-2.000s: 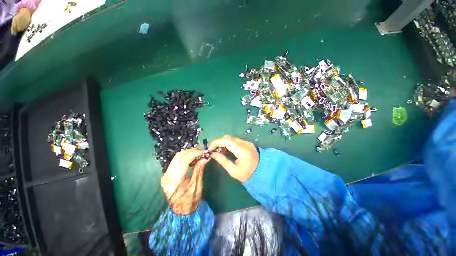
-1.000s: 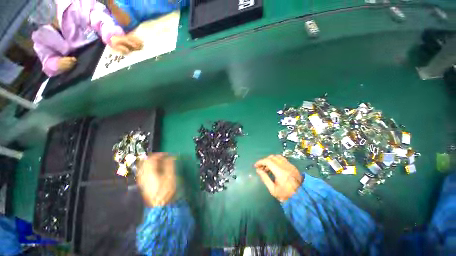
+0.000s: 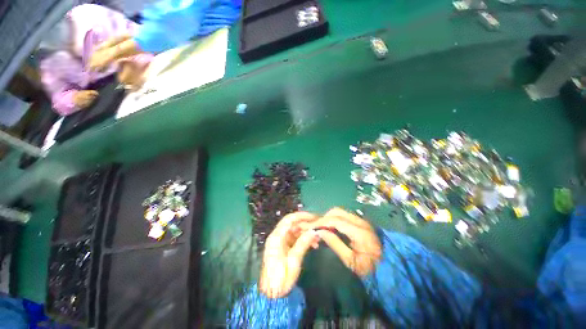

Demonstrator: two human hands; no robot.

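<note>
My left hand and my right hand meet with bent fingers, fingertips together, in front of the black part pile. The frame is blurred, and I cannot tell what lies between the fingertips. The pile of small black parts lies just beyond my left hand, which covers its near end. The large pile of circuit board assemblies, green with white and amber cells, lies beyond and right of my right hand. A small heap of sub-assemblies sits in the upper compartment of the black tray at left.
Another black tray with dark parts adjoins at far left. Across the raised green strip, a person in pink works by a pale sheet and a black tray. A lime piece and metal support are at right.
My left hand has moved right, from the sub-assembly heap to meet my right hand. My right hand has shifted slightly left and down. The view has moved a little.
</note>
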